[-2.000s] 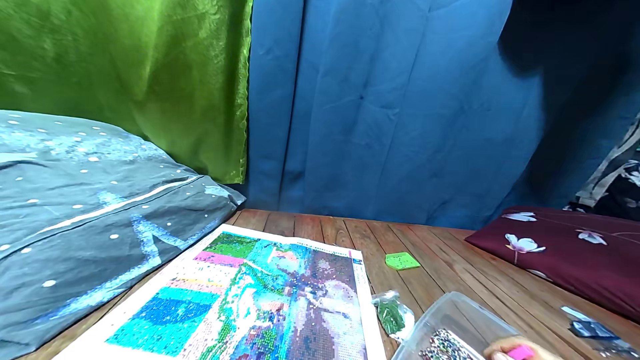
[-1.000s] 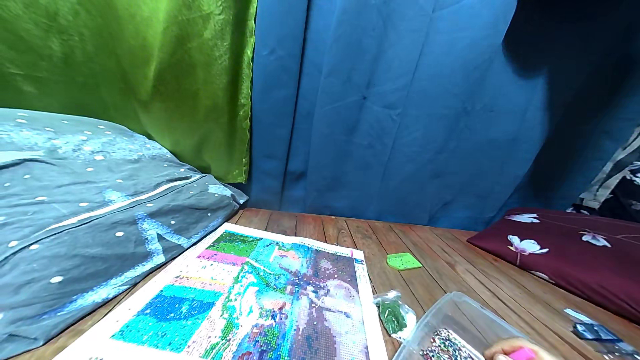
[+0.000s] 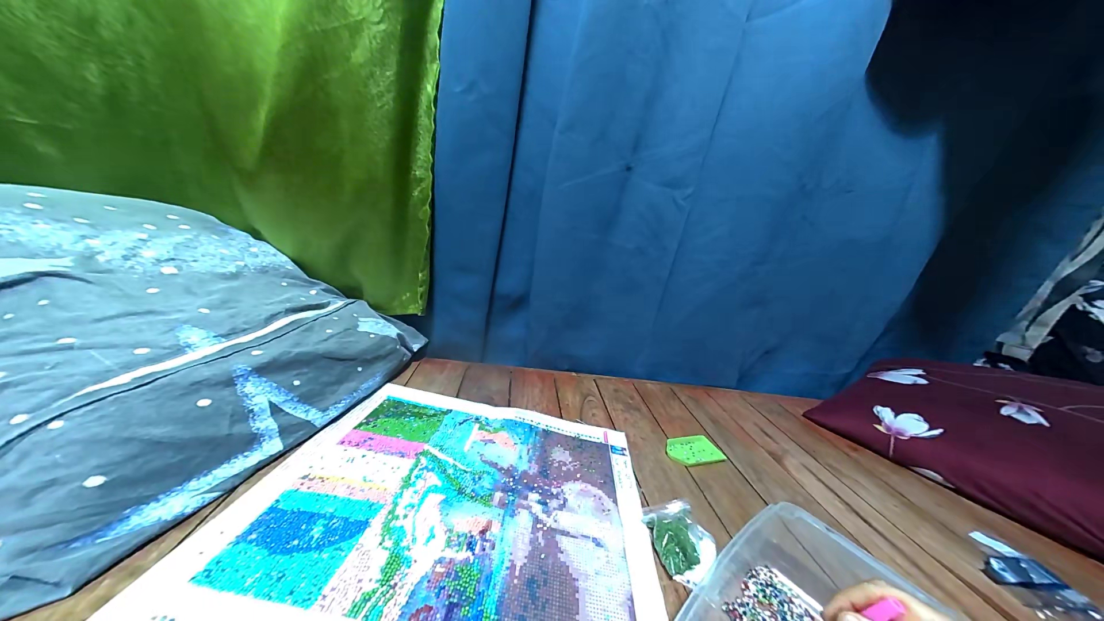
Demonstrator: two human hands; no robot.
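Note:
At the bottom right edge, my right hand (image 3: 875, 601) is partly in view, its fingers closed on a small pink object (image 3: 885, 609) whose full shape is cut off. The hand is over the near side of a clear plastic container (image 3: 802, 517) that holds many small multicoloured beads (image 3: 770, 595). Left of the container lies a diamond painting canvas (image 3: 483, 509), partly covered in coloured drills. A clear bag of green drills (image 3: 677, 542) is between canvas and container. A green plastic tray (image 3: 695, 450) rests beyond them. My left hand is out of view.
A grey-blue star-patterned pillow or bedding (image 3: 172, 371) borders the canvas at left. A maroon flowered cushion (image 3: 975, 431) and a clear packet with dark contents (image 3: 1031, 576) lie at right on the wooden plank floor (image 3: 750, 466). Green (image 3: 259, 129) and blue (image 3: 655, 190) curtains hang behind.

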